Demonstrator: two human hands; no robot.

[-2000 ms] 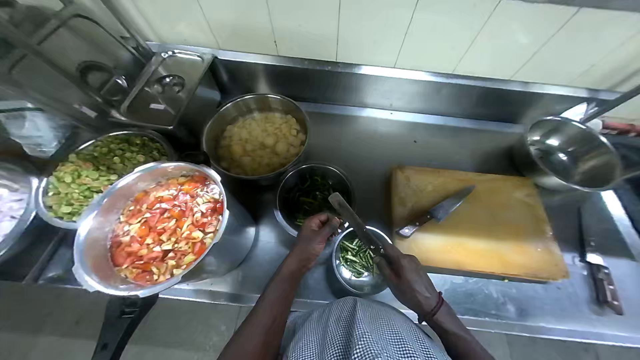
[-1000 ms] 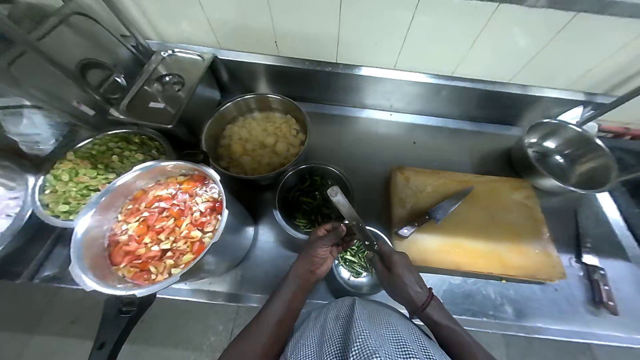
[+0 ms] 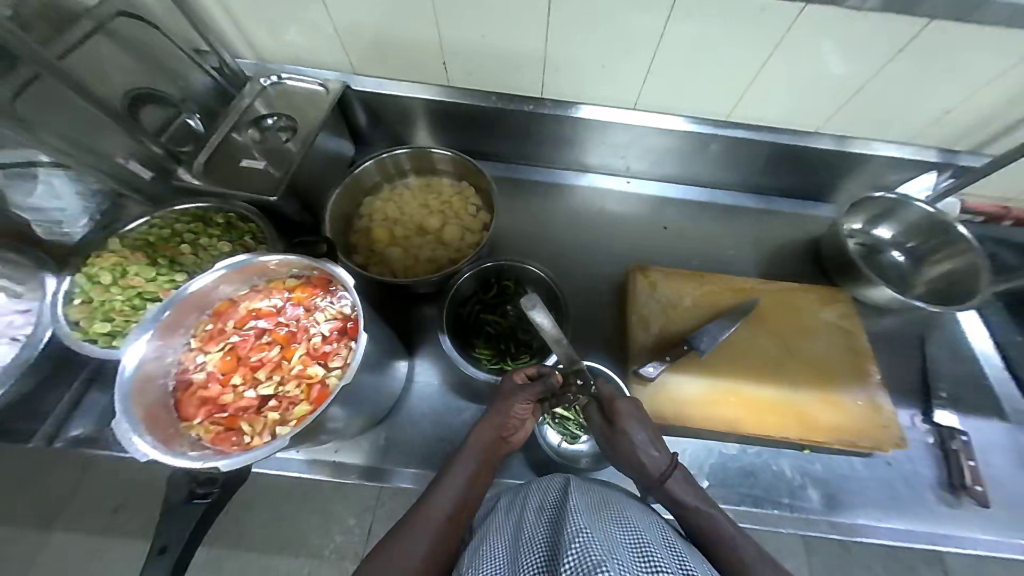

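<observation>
My right hand (image 3: pixel 626 428) grips a knife (image 3: pixel 552 326) whose wide blade points up and to the left, over the edge of a steel bowl of green chillies (image 3: pixel 500 336). Against the lower blade, my left hand (image 3: pixel 524 400) has its fingers pinched together; a small piece may be between them, but the fingers hide it. Beneath both hands is a smaller steel bowl (image 3: pixel 572 448) with cut green chillies (image 3: pixel 566 424), partly covered by the right hand.
A pressure cooker pan of chopped tomatoes (image 3: pixel 264 360), a pot of peeled potato pieces (image 3: pixel 420 228) and a bowl of sliced green vegetables (image 3: pixel 152 272) stand left. Rightward are a cutting board (image 3: pixel 768 360) with a knife (image 3: pixel 704 336), a steel saucepan (image 3: pixel 908 252) and another knife (image 3: pixel 956 456).
My left hand has shifted from the dark chilli bowl's lower edge towards my right hand and the knife, over the smaller bowl. The knife stays in my right hand.
</observation>
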